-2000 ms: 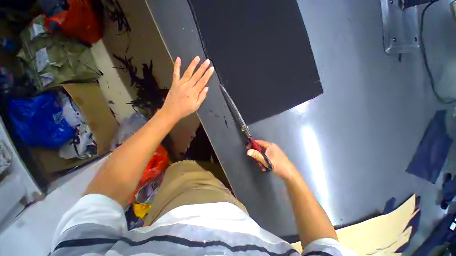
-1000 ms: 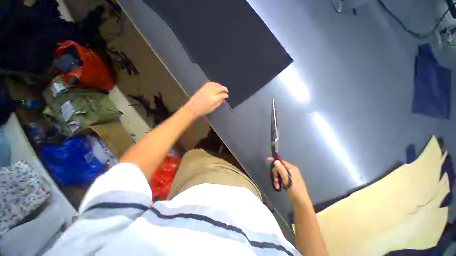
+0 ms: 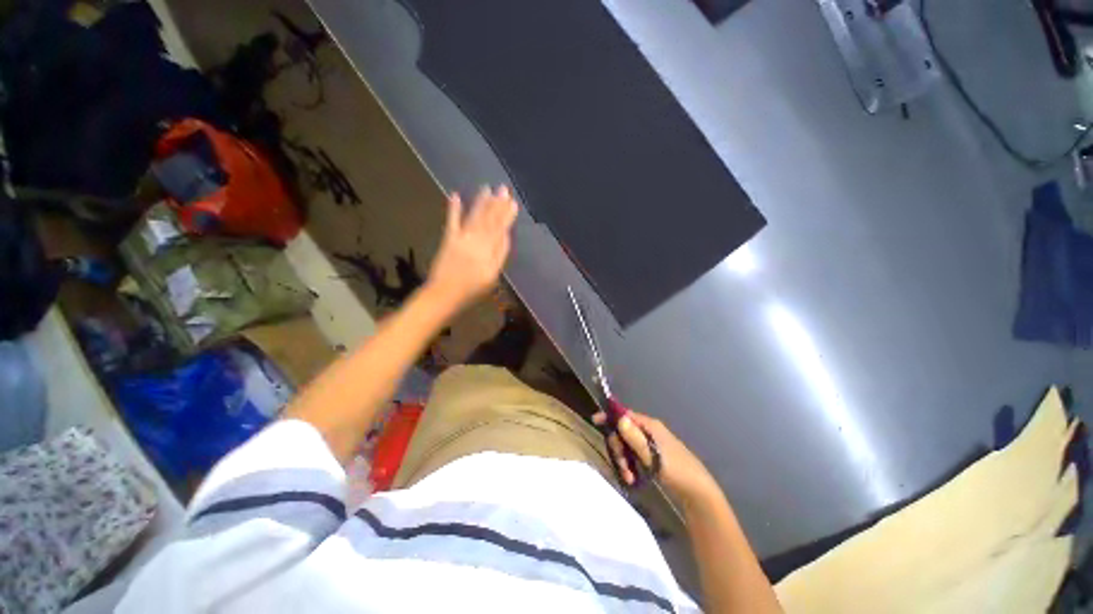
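A black cut panel [image 3: 599, 144] lies flat on the grey shiny table, its straight end towards the lower right. My left hand [image 3: 479, 246] is at the table's near edge, just left of the panel's long edge, fingers apart and slightly blurred, with nothing seen in it. My right hand [image 3: 653, 450] holds the fabric shears [image 3: 592, 348] by their red and black handles. The blades look closed or nearly so. They point up and left, below the panel's near corner, with their tip beside its edge.
Tan card patterns [image 3: 947, 540] lie at the lower right. A dark cloth piece [image 3: 1055, 282] is at the right. A metal plate [image 3: 881, 54] with a cable is at the far side. Left of the table are an orange bag [image 3: 258, 180], an olive bundle [image 3: 216, 276], a blue bag [image 3: 192, 402] and dark scraps [image 3: 324, 168].
The shears came away from the panel's edge, then moved back left towards it. My left hand closed at the panel's corner, then opened and moved up and left along the edge.
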